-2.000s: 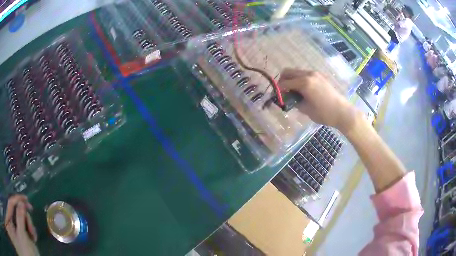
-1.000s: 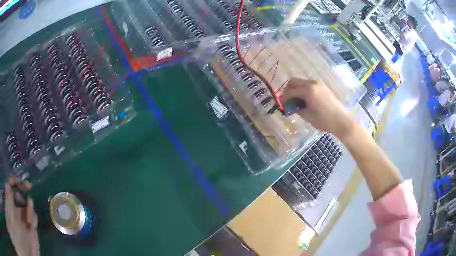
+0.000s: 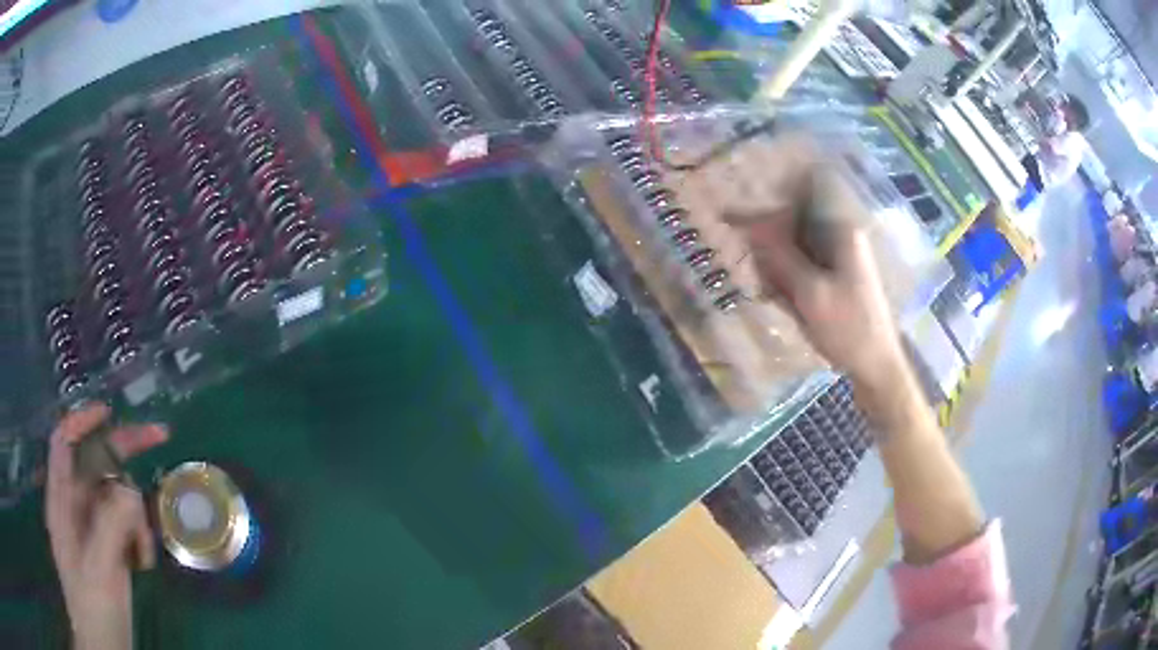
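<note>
My right hand [image 3: 813, 273], blurred, is raised over the right-hand blister tray [image 3: 660, 419] and is closed around the dark probe handle [image 3: 832, 216]. A row of small dark speaker drivers [image 3: 686, 235] sits in that tray, left of my hand. My left hand [image 3: 102, 521] is at the lower left, between the left-hand blister tray [image 3: 248, 324] and the round metal fixture [image 3: 203, 514]. A small dark disc, partly hidden, seems to be between its fingers. The fixture stands on the green mat, beside my left fingers.
A rear blister tray [image 3: 521, 140] lies beyond the red tape corner [image 3: 425, 165]. Blue tape [image 3: 489, 394] crosses the mat. A red cable [image 3: 653, 89] hangs at upper centre. A dark gridded tray [image 3: 813, 457] and tan cardboard [image 3: 686, 578] lie past the mat's right edge. A person [image 3: 1057, 140] is far right.
My left hand has moved from the left tray's front edge towards the fixture. My right hand has lifted away from the driver row, to the upper right. The view has shifted, moving the scene rightward.
</note>
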